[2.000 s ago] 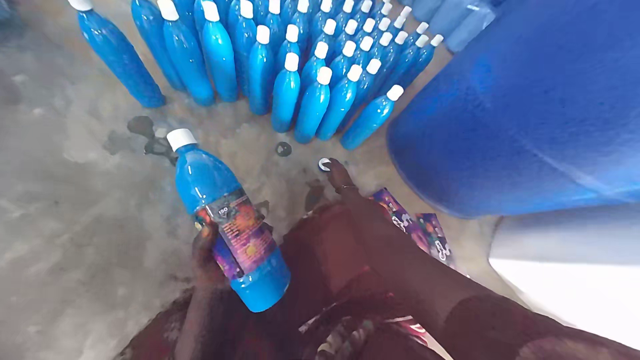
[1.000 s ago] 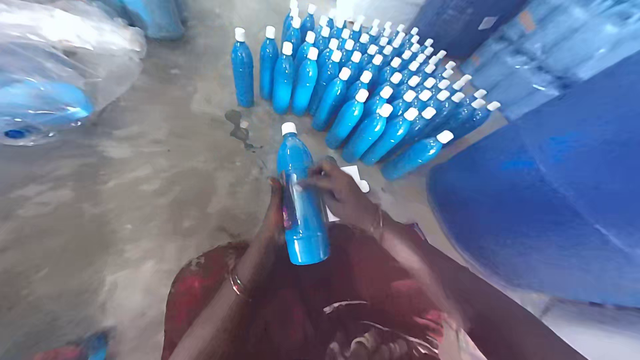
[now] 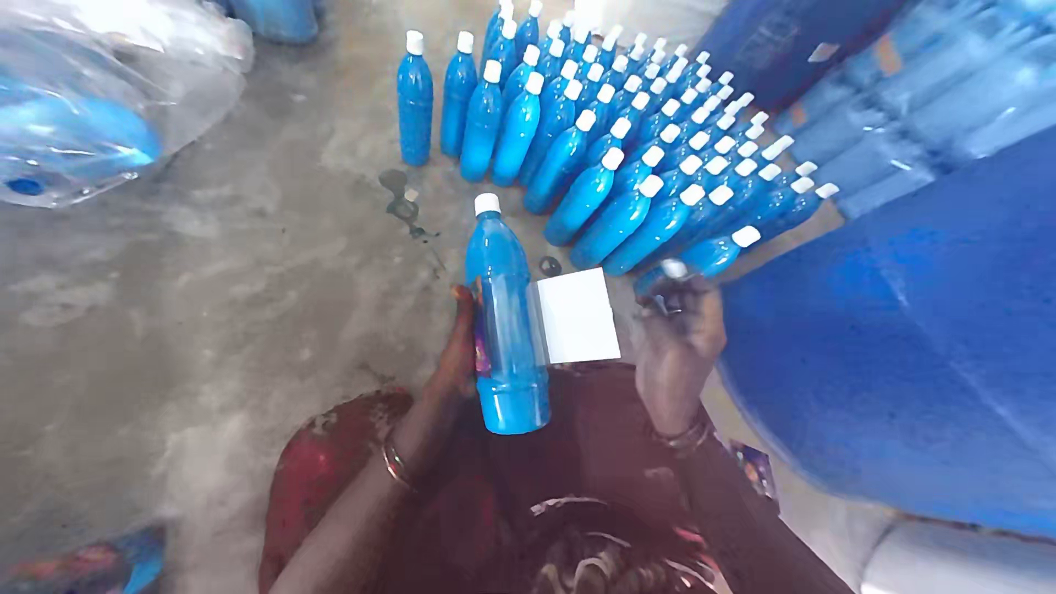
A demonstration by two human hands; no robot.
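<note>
My left hand [image 3: 460,346] holds a plastic bottle of blue liquid [image 3: 505,330] with a white cap, tilted slightly, over my lap. Part of a printed label shows at the bottle's left side, and a white sheet [image 3: 579,316] sticks out from its right side. My right hand [image 3: 681,338] is to the right of that sheet, blurred, with its fingers bent around something small and whitish; what it is and how it is held cannot be told.
Rows of capped blue bottles [image 3: 583,198] stand ahead on the concrete floor [image 3: 247,330]. A large blue drum [image 3: 924,330] is at the right. Clear plastic bags [image 3: 198,74] lie at the upper left. A printed label [image 3: 755,470] is by my right forearm.
Two seconds ago the bottle's printed label faced up; now its clear side does. The white sheet stands out from the bottle, and my right hand has moved off it to the right.
</note>
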